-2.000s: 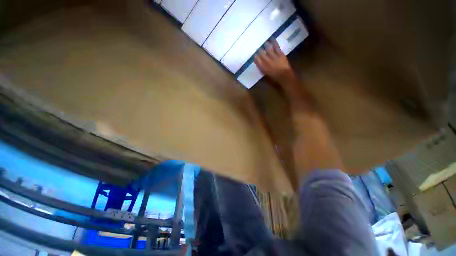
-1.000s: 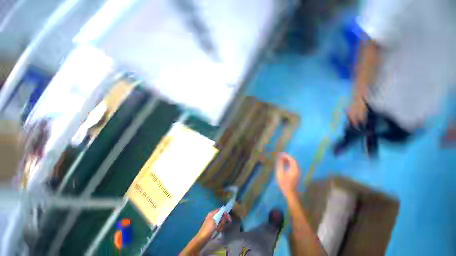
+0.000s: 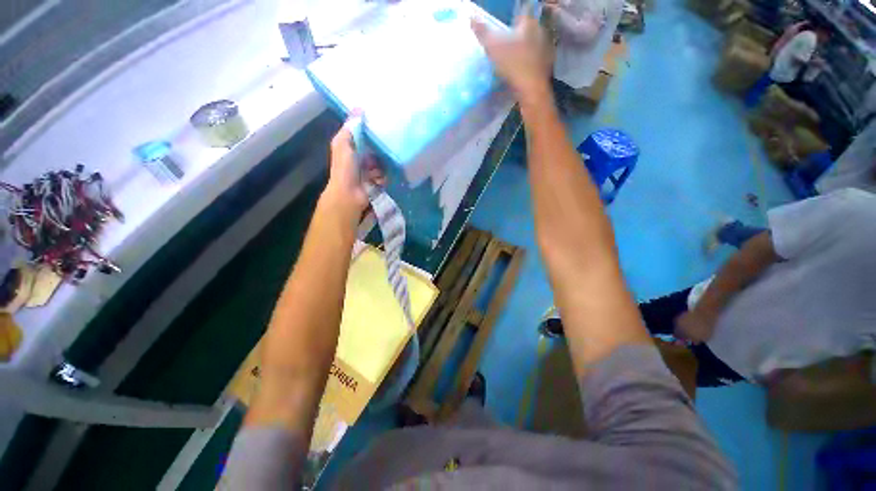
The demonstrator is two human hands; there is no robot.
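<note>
A bright white block with blue faces, which looks like product boxes (image 3: 413, 86), lies at the bench's far side between my hands; glare hides any seams. My left hand (image 3: 351, 173) is at its near left corner and holds a curling label strip (image 3: 392, 235), which hangs down over the yellow-topped carton (image 3: 384, 312). My right hand (image 3: 521, 53) is blurred at the block's right end, with fingers at its top edge; its grip is unclear.
The white bench surface (image 3: 264, 101) holds a tape roll (image 3: 219, 125), a small blue-white item (image 3: 158, 158) and a wire bundle (image 3: 58, 221). A wooden pallet (image 3: 466, 326) and a blue stool (image 3: 610, 156) stand on the floor. A person (image 3: 816, 288) is at the right; others are farther back.
The view has moved from inside a carton to the bench and boxes. Both my arms now reach forward to the white block. The label strip now hangs long from my left hand.
</note>
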